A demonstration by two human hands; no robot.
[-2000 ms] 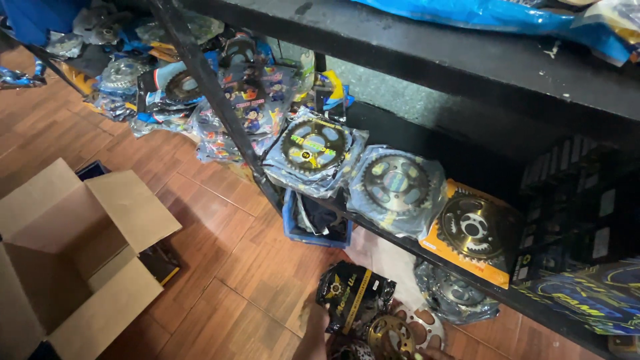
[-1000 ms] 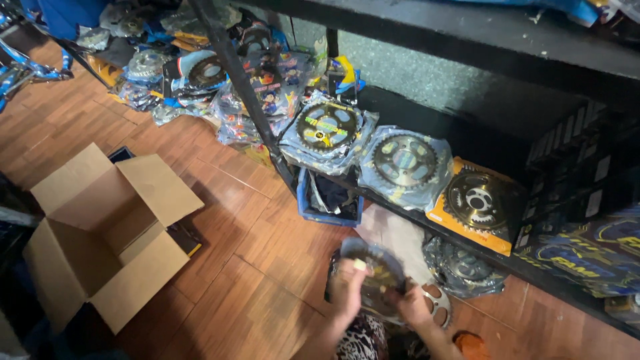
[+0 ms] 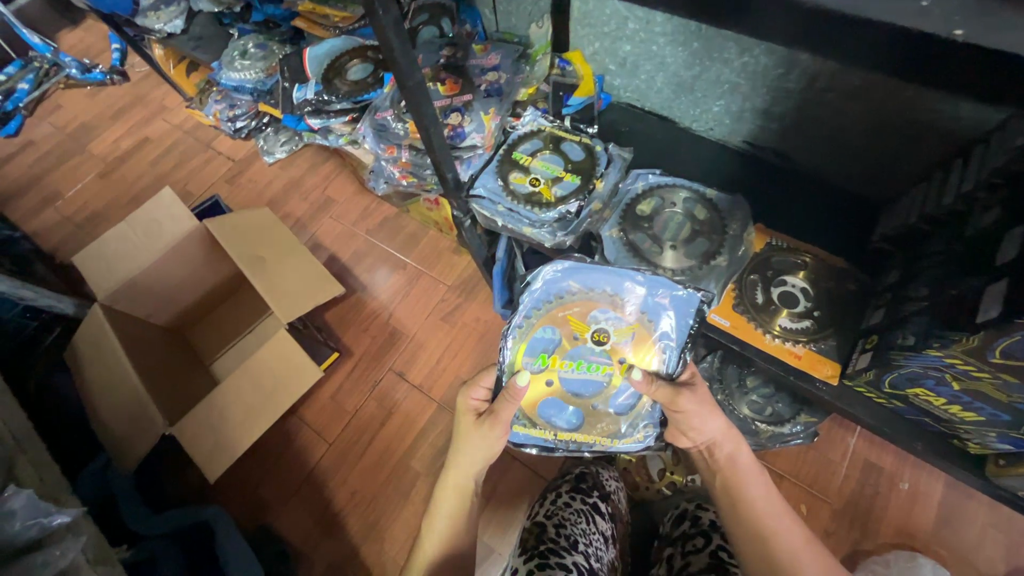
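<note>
Between my two hands I hold a gold motorcycle sprocket in a clear printed plastic bag (image 3: 588, 360), its printed face up. My left hand (image 3: 484, 412) grips the bag's left edge, thumb on top; my right hand (image 3: 688, 400) pinches the right edge the same way. Just beyond it, on the low black shelf, lie a bagged dark sprocket with green and yellow print (image 3: 548, 172), a bagged grey sprocket (image 3: 672, 228) and a dark sprocket on orange card (image 3: 788, 292). Below my hands, another gold sprocket (image 3: 652, 472) shows partly by my knees.
An open cardboard box (image 3: 200, 336) stands on the wood-look floor at left. A black shelf post (image 3: 424, 120) rises beyond my hands, with heaped bagged parts (image 3: 448, 112) behind it. More bagged sprockets (image 3: 756, 392) lie under the shelf edge; printed packages (image 3: 944, 392) sit at right.
Both hands have come up from low near the floor, and the bagged gold sprocket is now held out flat beside the shelf. A second ago the hands were blurred over a bagged part lower down.
</note>
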